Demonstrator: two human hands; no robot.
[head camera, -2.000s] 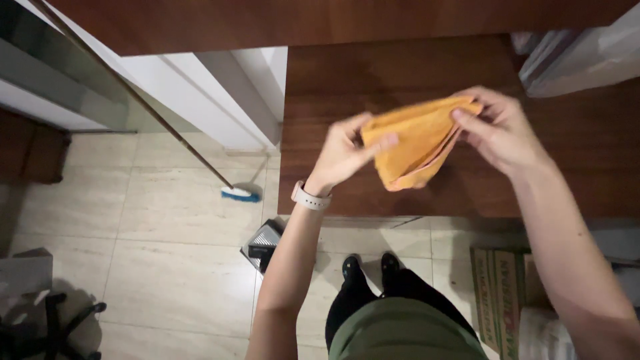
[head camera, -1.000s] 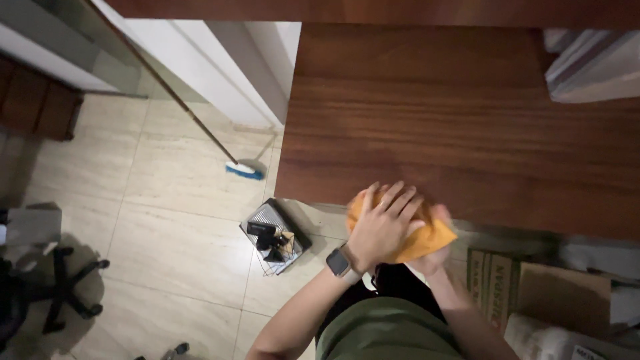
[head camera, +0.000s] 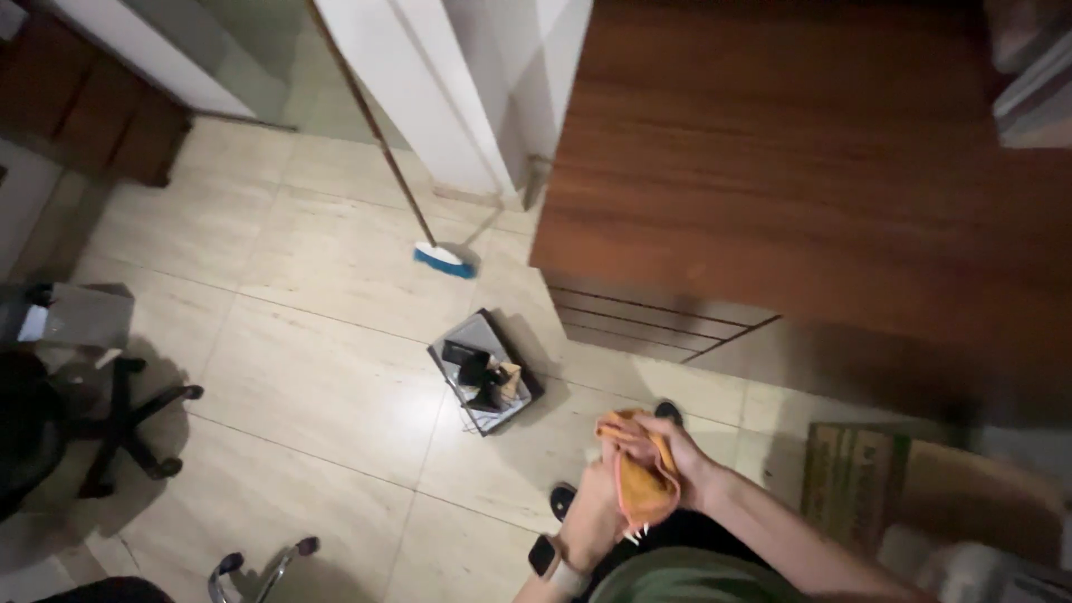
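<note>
An orange cloth (head camera: 646, 490) is bunched between my two hands, low in the view and in front of my body, over the floor. My left hand (head camera: 593, 502), with a watch on the wrist, grips its left side. My right hand (head camera: 685, 461) grips the cloth from the right. Both hands are close together, and folds of cloth hide some of the fingers. The dark wooden surface (head camera: 754, 184) lies beyond my hands, apart from them.
A broom with blue bristles (head camera: 444, 261) stands on the tiled floor by a white pillar. Nearer is a bin (head camera: 523, 400) holding dark items. Office chair bases (head camera: 121, 427) are at left, cardboard boxes (head camera: 971, 494) at lower right.
The cloth was spread between my hands over the wooden surface, then pressed together near its front edge. Now it is bunched and off that surface. The view has swung left.
</note>
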